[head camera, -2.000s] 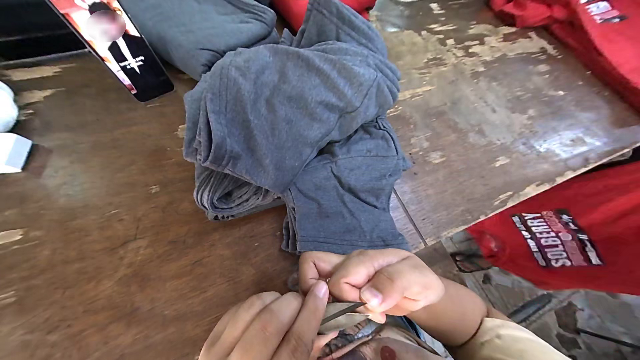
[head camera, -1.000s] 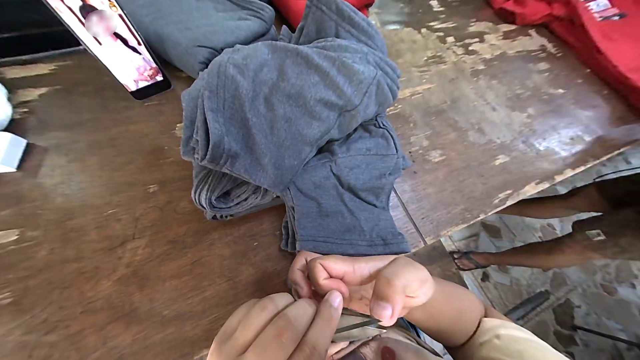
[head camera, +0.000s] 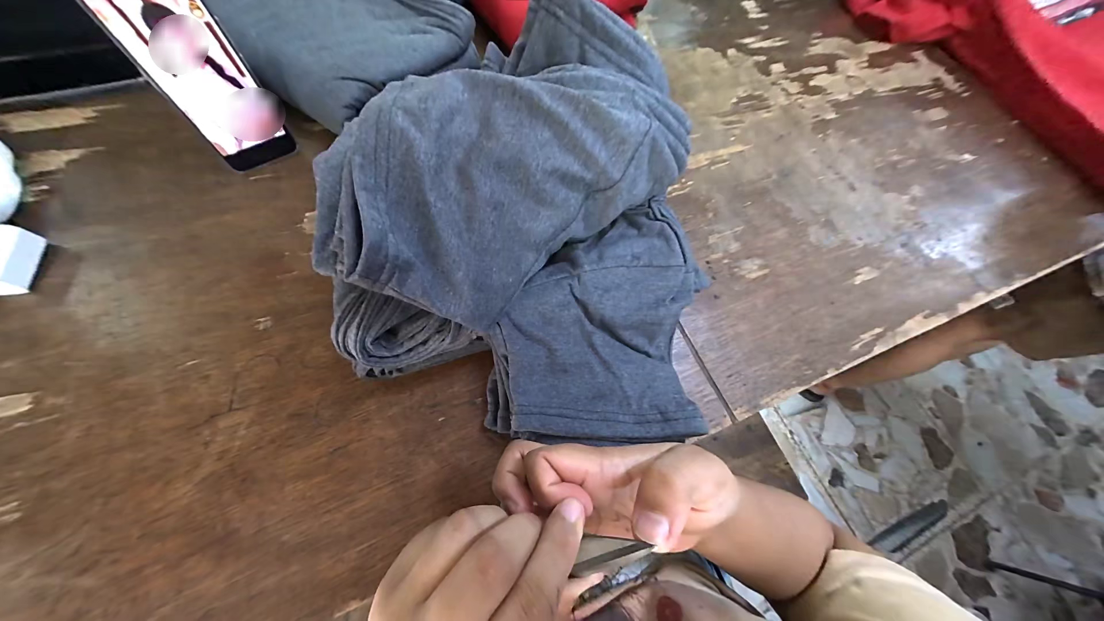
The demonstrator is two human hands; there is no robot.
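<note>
At the bottom centre, my left hand (head camera: 483, 561) is curled, its fingertips touching the bent fingers of my right hand (head camera: 617, 496). The right thumb stands apart, pointing down. A thin dark strip (head camera: 608, 556) shows just below the fingers; whether a hand grips it is unclear, and anything small between the fingertips is hidden. Just beyond my hands lies a heap of folded grey fabric garments (head camera: 517, 190), its lower flap (head camera: 604, 362) close to the right fingers.
A smartphone (head camera: 263, 153) with a lit screen lies at the upper left of the worn wooden table (head camera: 172, 414). A white block (head camera: 17, 259) sits at the left edge. Red fabric (head camera: 1018, 78) lies upper right. Beyond the table's edge are a person's leg (head camera: 914, 349) and stone-patterned floor (head camera: 957, 431).
My right thumb has moved away from my fingertips. The person in a printed red shirt, seen beyond the table edge two seconds ago, has moved; only a leg shows there now.
</note>
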